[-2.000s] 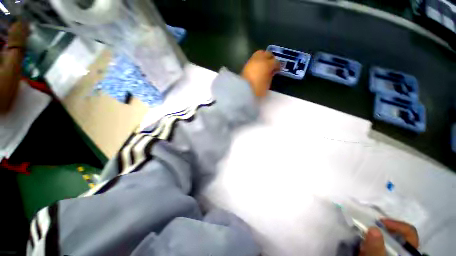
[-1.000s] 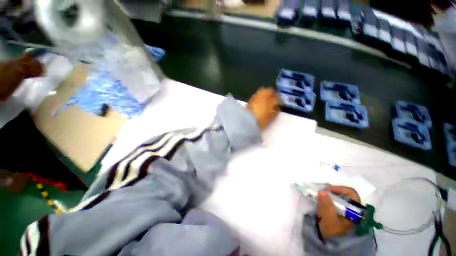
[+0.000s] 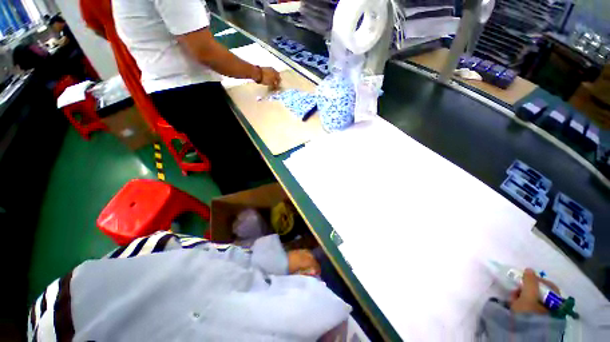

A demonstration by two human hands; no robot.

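Note:
My right hand (image 3: 528, 294) is closed around a dispensing syringe (image 3: 550, 298) with a dark-blue band and green cap, low over the white paper sheet (image 3: 428, 220) at the lower right. My left hand (image 3: 304, 262) is below the bench edge, by an open cardboard box (image 3: 257, 198); its fingers are partly hidden, so whether it holds anything cannot be told. Blue housings (image 3: 527, 187) lie in pairs on the dark-green conveyor belt (image 3: 441, 127) at the right.
A person in a white shirt (image 3: 160, 40) stands at the bench farther left, one hand near loose blue-white parts (image 3: 294, 101). A clear bag of such parts (image 3: 336, 100) stands at the paper's far end. A red stool (image 3: 137, 210) stands on the floor, left.
My left hand has moved from beside the belt housings to below the bench edge. The view has turned left. My right hand still holds the syringe over the paper.

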